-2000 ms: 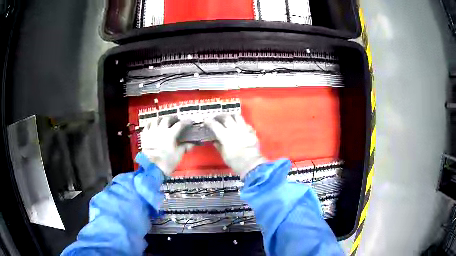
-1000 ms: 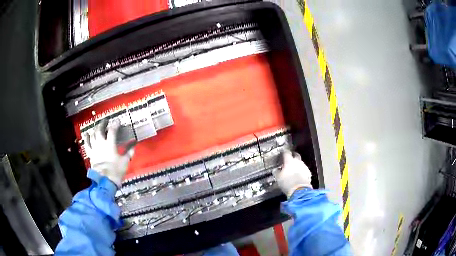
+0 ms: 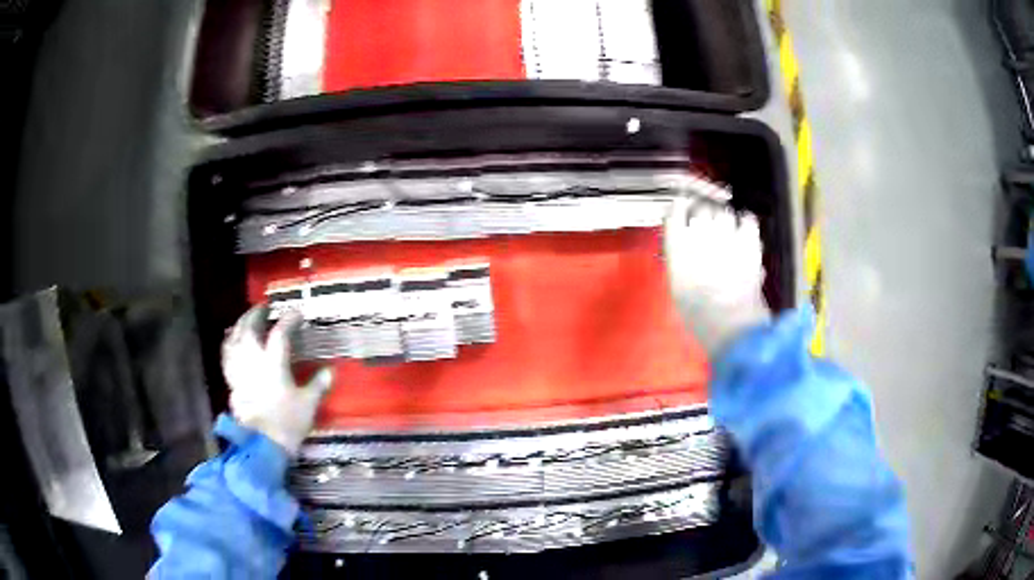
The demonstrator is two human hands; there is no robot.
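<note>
A black bin (image 3: 488, 119) holds rows of silver finned heatsinks on a red liner (image 3: 590, 329). A short row of heatsinks (image 3: 397, 329) lies in the middle left, black parts and pins facing away. My left hand (image 3: 267, 374), in a white glove, is at this row's left end, fingers and thumb spread and touching or close to the end piece. My right hand (image 3: 717, 266), gloved and blurred, reaches to the right end of the far heatsink row (image 3: 454, 210); its fingertips overlap that end, and whether they grip a piece cannot be seen.
Two more heatsink rows (image 3: 510, 476) with thin black wires and white connectors lie along the bin's near side. A second black bin (image 3: 726, 57) with red liner adjoins beyond. Yellow-black floor tape (image 3: 807, 170) runs on the right. A pale metal panel (image 3: 57, 408) stands at left.
My right hand has moved from the near row's right end to the far row's right end. My left hand stays at the middle row's left end. The camera view has turned and shifted.
</note>
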